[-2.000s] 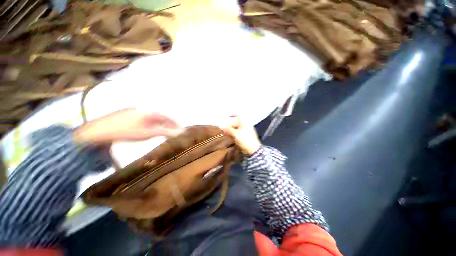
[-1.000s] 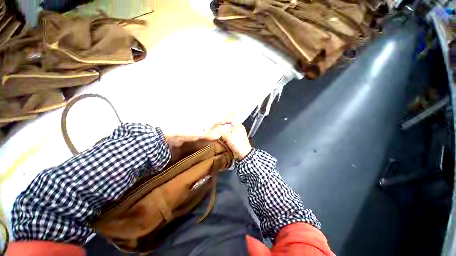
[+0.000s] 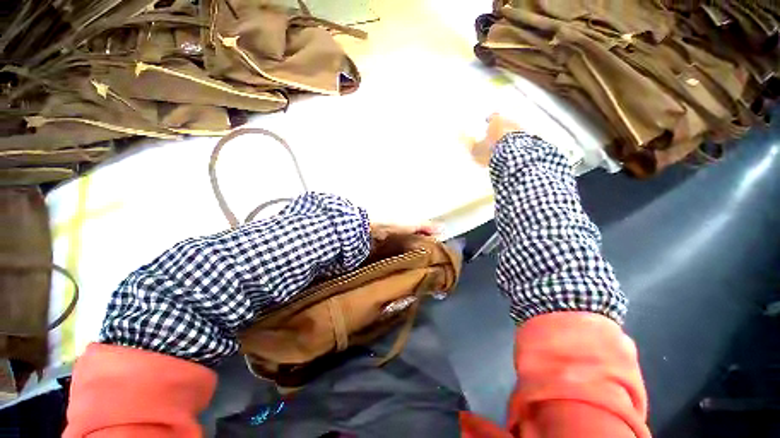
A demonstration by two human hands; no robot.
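Observation:
A brown handbag (image 3: 329,321) lies tilted on my lap against the table edge. Its long gold zipper line faces up, with a narrow front strap and a small silvery spot on the front panel. My left hand (image 3: 404,231) is at the bag's right top corner, its fingers closed on the edge; my left sleeve covers much of the bag's back side. My right hand (image 3: 491,139) is off the bag, over the white table to the upper right. Glare washes it out, and whether it holds anything is not clear. A thin brown handle loop (image 3: 215,171) stands behind the bag.
The white-covered table (image 3: 368,145) has yellow tape. Brown bags with pale edges pile at the upper left (image 3: 197,77) and upper right (image 3: 616,77). Another brown piece (image 3: 24,265) lies at the left edge. Dark grey floor (image 3: 684,257) shows at the right.
My right hand has left the bag corner and moved up and away over the table. My left hand stays at the bag's corner. The view has shifted left, so things appear further right.

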